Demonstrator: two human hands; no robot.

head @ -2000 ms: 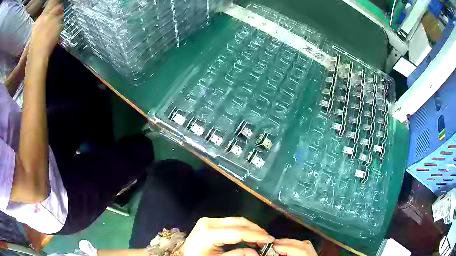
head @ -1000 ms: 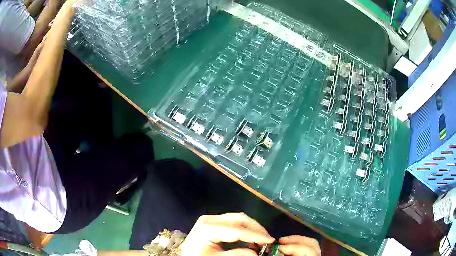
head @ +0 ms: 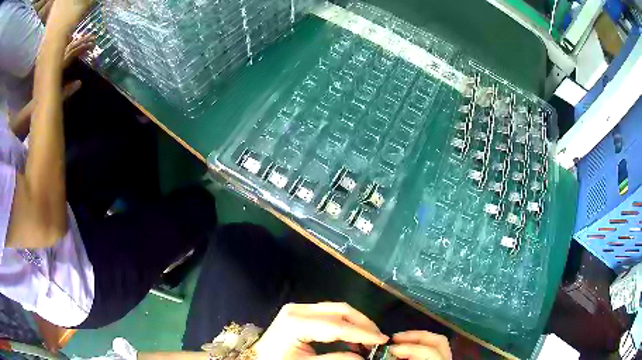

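Note:
My left hand is at the bottom edge, in front of the bench, with its fingers around a small electronic module. My right hand touches the same module from the right with its fingertips. Both hands are partly cut off by the picture's edge, and the fingers hide most of the module. The left-hand blister tray lies on the green bench with several modules along its near edge. The right-hand blister tray holds many modules in columns toward its far right.
Stacked blister trays stand at the far left of the bench. A white strip crosses the trays' far end. A blue plastic basket is at the right, and a small white box at the near right corner. Another person's arm is at the left.
My hands stay at the bottom edge, and the module between the fingertips has turned slightly. The other person's arm at the left has moved. The trays look the same.

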